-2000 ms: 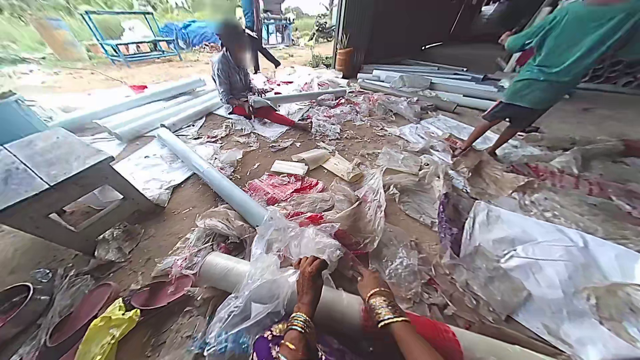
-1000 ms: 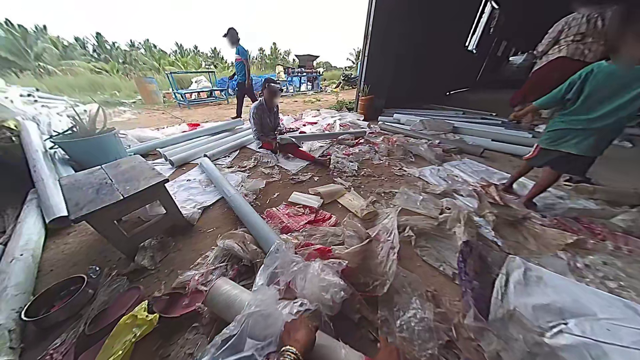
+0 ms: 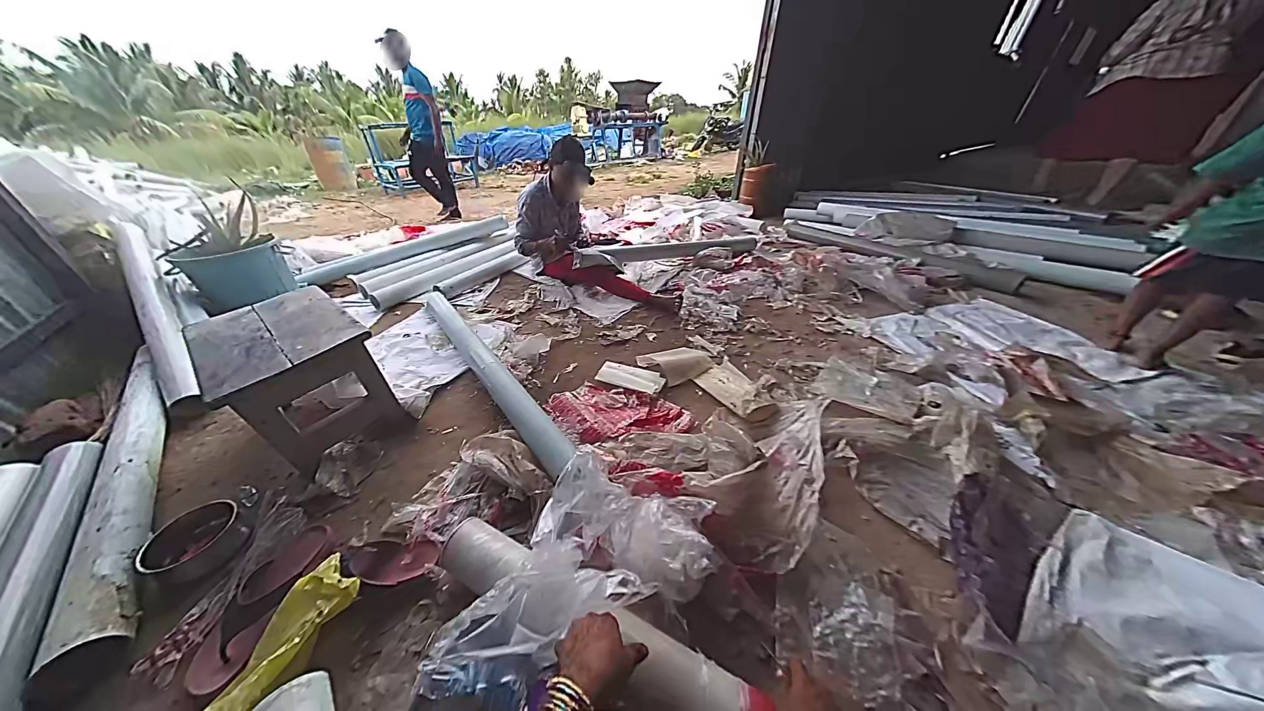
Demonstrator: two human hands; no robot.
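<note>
A pale plastic pipe (image 3: pixel 681 667) lies slantwise across the ground just in front of me. My left hand (image 3: pixel 597 652), with bangles at the wrist, rests on it with curled fingers beside crumpled clear plastic film (image 3: pixel 513 617); whether it grips the film is hard to tell. Only part of my right hand (image 3: pixel 802 686) shows at the bottom edge, next to a red part of the pipe (image 3: pixel 758 699); its fingers are mostly hidden. More clear film (image 3: pixel 632 523) lies bunched over the pipe's far side, touching the end of a long grey pipe (image 3: pixel 499 380).
A low wooden table (image 3: pixel 286 346) and a yellow plastic bag (image 3: pixel 296 632) are at the left. One person sits by pipes (image 3: pixel 444 262), another walks behind, and others stand at the right. Plastic scraps (image 3: pixel 918 395) litter the ground. White sheeting (image 3: pixel 1136 602) lies at right.
The view has tilted up and turned left. The walking person at the back has moved left since one second ago. Both hands now sit lower in view than two seconds ago.
</note>
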